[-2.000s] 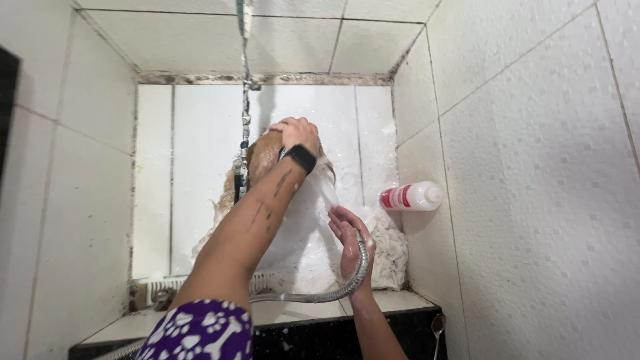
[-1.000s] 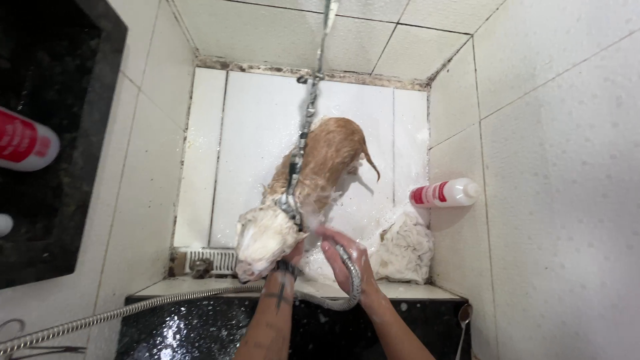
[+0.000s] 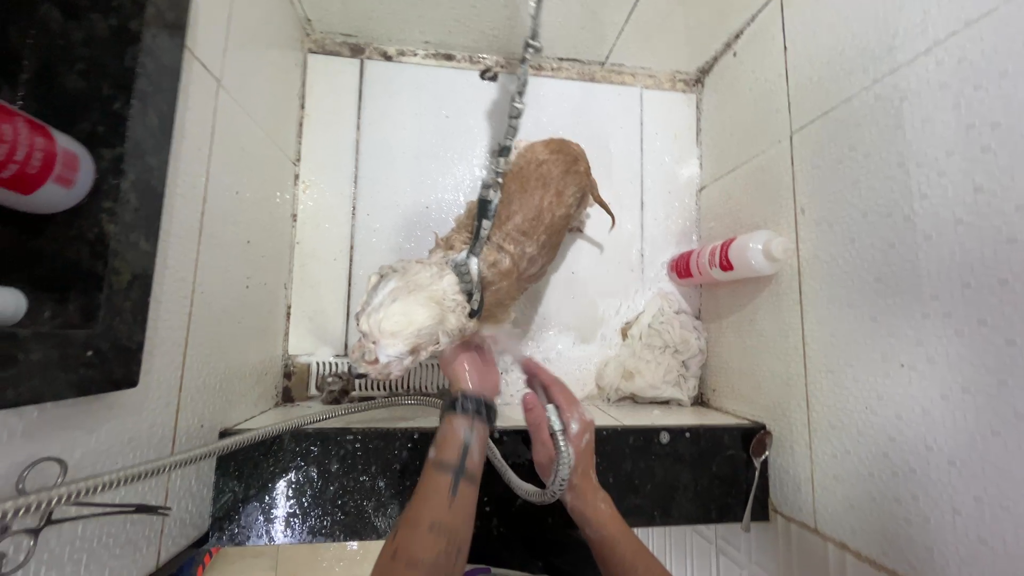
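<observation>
A wet brown dog (image 3: 540,212) with a lathered, whitish head (image 3: 412,316) stands in the white tiled wash basin, a patterned leash (image 3: 506,152) running up from its neck. My left hand (image 3: 472,368) is against the dog's chest or foreleg just behind the head; its fingers are partly hidden, so its grip cannot be told. To the right, my right hand (image 3: 558,420) holds the end of a metal shower hose (image 3: 528,490), with water spraying toward the dog.
A bottle with a red label (image 3: 724,258) leans by the right wall, above a bunched wet cloth (image 3: 656,352). A white drain grate (image 3: 400,376) lies under the head. A spoon (image 3: 756,472) rests on the black ledge (image 3: 320,472); scissor-handled forceps (image 3: 48,508) are at lower left.
My left hand has left the dog's rear, where it was two seconds ago, and is now near its chest. The lathered head has come into sight. The view has shifted.
</observation>
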